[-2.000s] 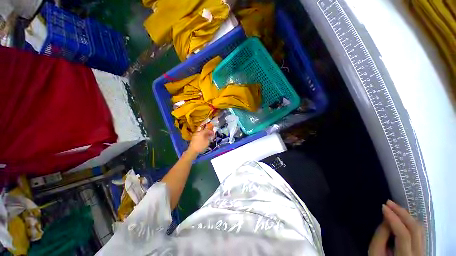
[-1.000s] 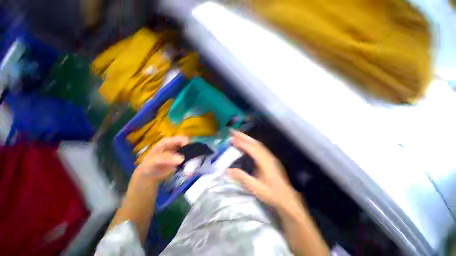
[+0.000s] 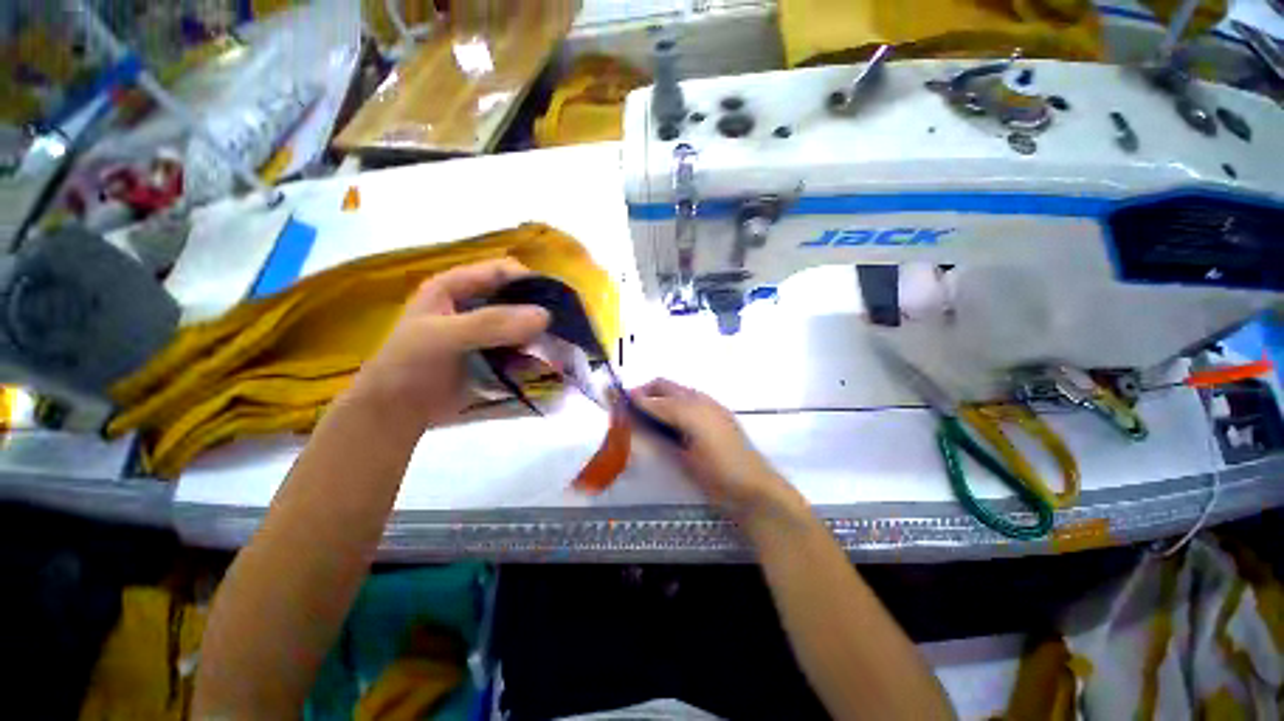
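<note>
My left hand [image 3: 444, 338] is over the mustard panels [image 3: 338, 324], stacked left of the needle area. Its fingers are closed on a black strip [image 3: 549, 299], bent in a curve, with pale bits beside it. An orange-red scrap [image 3: 607, 454] hangs below, between the hands. My right hand [image 3: 711, 448] is just right of it, its fingers pinching a narrow dark end; whether this joins the black piece is blurred. The sewing machine [image 3: 901, 183] stands behind, its needle area [image 3: 725, 303] away from both hands.
Scissors with green and yellow loops [image 3: 993, 472] lie right, with small metal tools [image 3: 1091, 395] behind them and an orange stick-like tool [image 3: 1229, 375]. A measuring strip [image 3: 676, 533] edges the table. A teal basket [image 3: 401, 606] is below left; mustard-and-white cloth [image 3: 1176, 620] hangs lower right.
The view has swung from the floor bins up to the machine table. Both hands have come up from over the bin to above the table, with the black piece between them.
</note>
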